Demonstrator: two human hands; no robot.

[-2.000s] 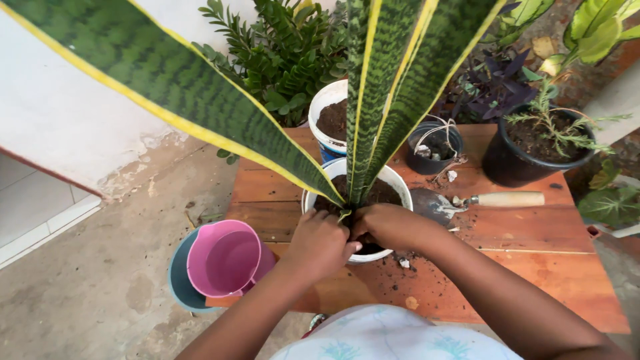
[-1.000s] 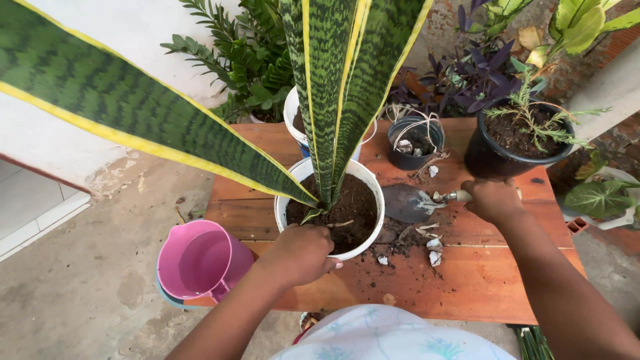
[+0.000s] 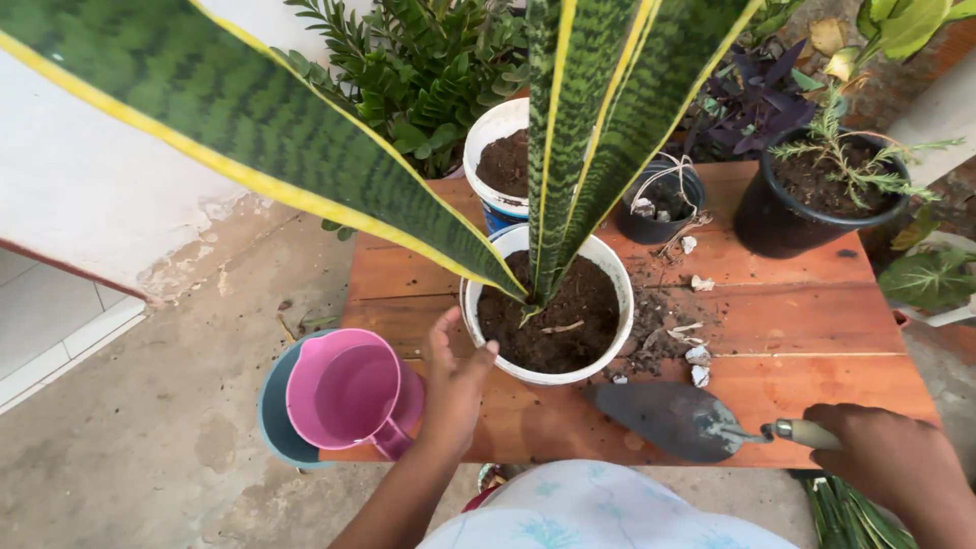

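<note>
A snake plant with yellow-edged leaves (image 3: 564,191) stands in dark soil in a white plastic pot (image 3: 621,305) on the wooden table. My left hand (image 3: 454,374) is at the pot's left front rim, fingers apart, the thumb at or near the rim; contact is hard to tell. My right hand (image 3: 877,442) grips the wooden handle of a trowel (image 3: 671,419), whose metal blade lies low over the table's front edge, right of the pot. Behind the pot is a white bucket of soil (image 3: 499,152), partly hidden by the leaves.
A pink plastic jug (image 3: 347,389) sits in front of a blue-grey container (image 3: 278,412) at the table's left. A small black pot with string (image 3: 659,206) and a black pot with a seedling (image 3: 808,198) stand at the back right. Spilled soil and white stones (image 3: 698,366) lie on the table (image 3: 808,320).
My right hand has brought the trowel from beside the pot's right side down to the front edge of the table. My left hand has opened and shifted to the pot's left rim.
</note>
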